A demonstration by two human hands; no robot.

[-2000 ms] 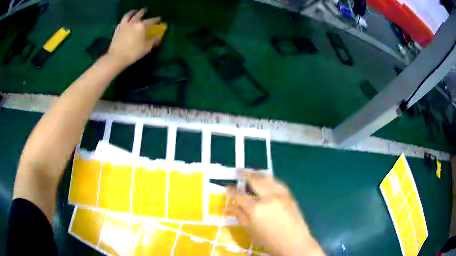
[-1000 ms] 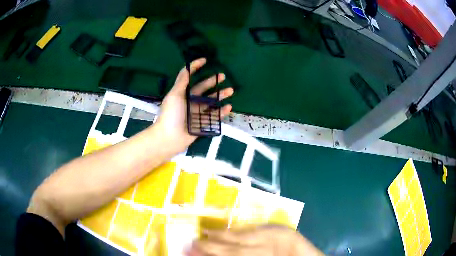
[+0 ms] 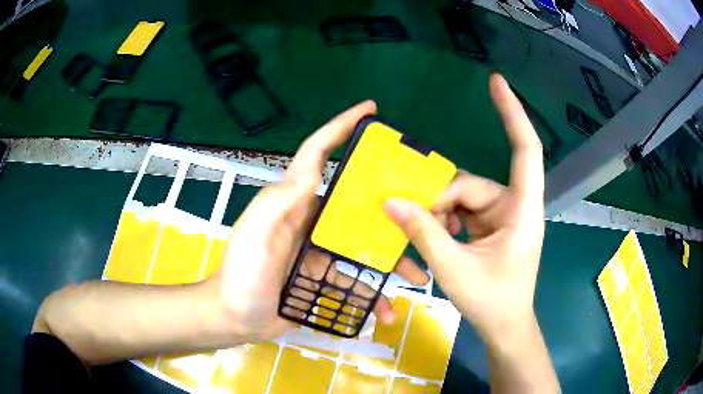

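A black phone front housing (image 3: 329, 296) is held up, tilted, in the middle of the view. A yellow film piece (image 3: 381, 192) covers its window, with its notch at the upper edge. The key grid below is bare. My left hand (image 3: 270, 246) holds the housing along its left side, with fingers behind it. My right hand (image 3: 493, 238) is at the film's right edge, thumb on the film, index finger raised. The film sheet (image 3: 416, 338) lies below my hands, partly hidden by them, with white waste backing (image 3: 225, 194) at its far edge.
Beyond the belt edge rail (image 3: 85, 154), the green conveyor belt (image 3: 308, 77) carries several bare black housings (image 3: 135, 118) and a finished housing (image 3: 139, 46). A grey upright post (image 3: 617, 146) slants at the right. A spare film sheet (image 3: 634, 312) lies at the far right.
My left hand has brought the housing nearer. My right hand has come up from the film sheet, and yellow film now covers the housing's window. Belt housings have shifted left.
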